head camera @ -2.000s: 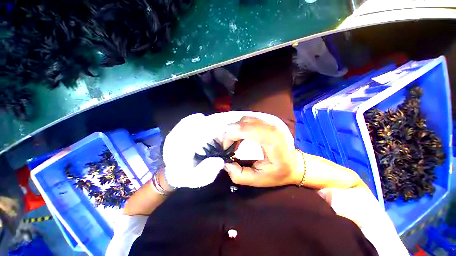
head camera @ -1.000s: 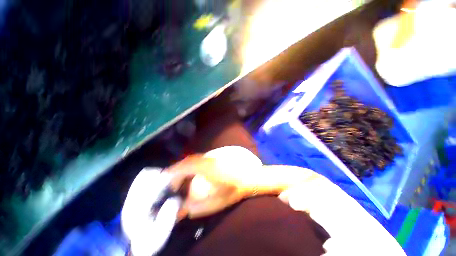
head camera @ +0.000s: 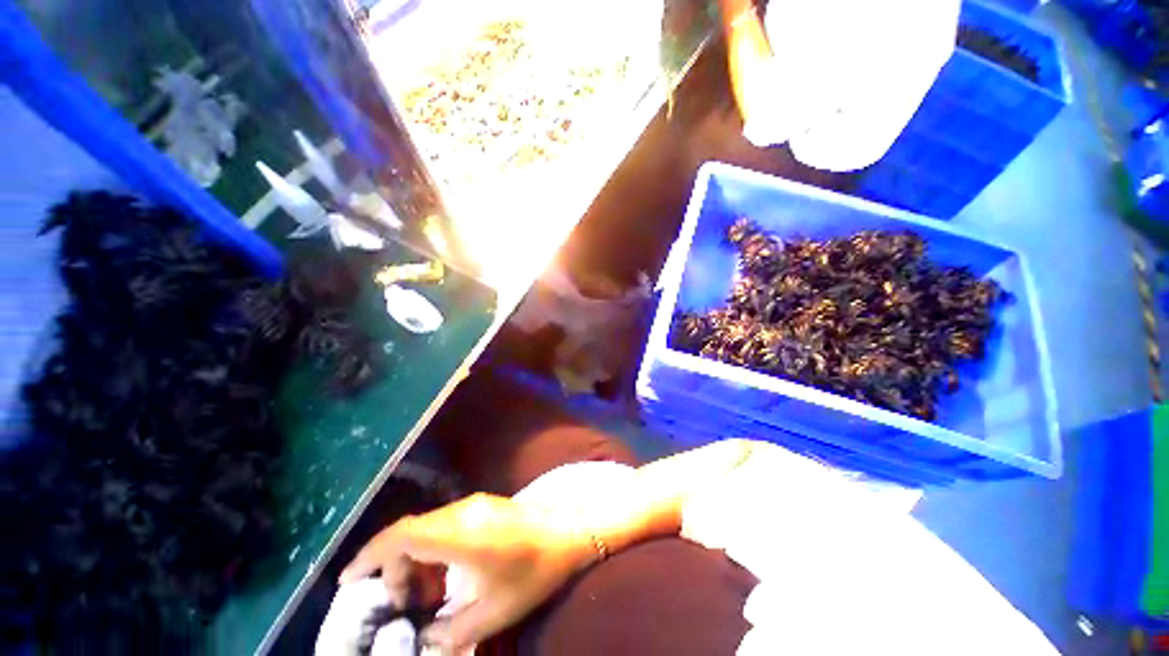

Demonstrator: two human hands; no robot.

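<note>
My left hand (head camera: pixel 353 624), in a white glove, is at the lower left and cut off by the bottom edge. It holds a small black spiky piece (head camera: pixel 376 624), only partly visible. My bare right hand (head camera: pixel 483 560), with a thin bracelet at the wrist, reaches over the glove, its fingers curled at the piece. A whitish patch shows between its thumb and fingers; I cannot tell if it is a held tool or the background. A large heap of black spiky pieces (head camera: pixel 154 436) lies on the green bench (head camera: pixel 365 442).
A small white bottle (head camera: pixel 413 309) and a yellow-handled thing (head camera: pixel 410 273) lie near the bench edge. Crumpled plastic (head camera: pixel 199 122) lies farther back. Small tan parts (head camera: pixel 513 96) cover a bright surface. A blue crate (head camera: pixel 853 429) holds brown-gold spiky pieces. Another person's white sleeve (head camera: pixel 872 77) is beyond.
The view has swung to the right. My hands now appear lower left and partly cut off, still together at the piece. The left crate has gone out of view.
</note>
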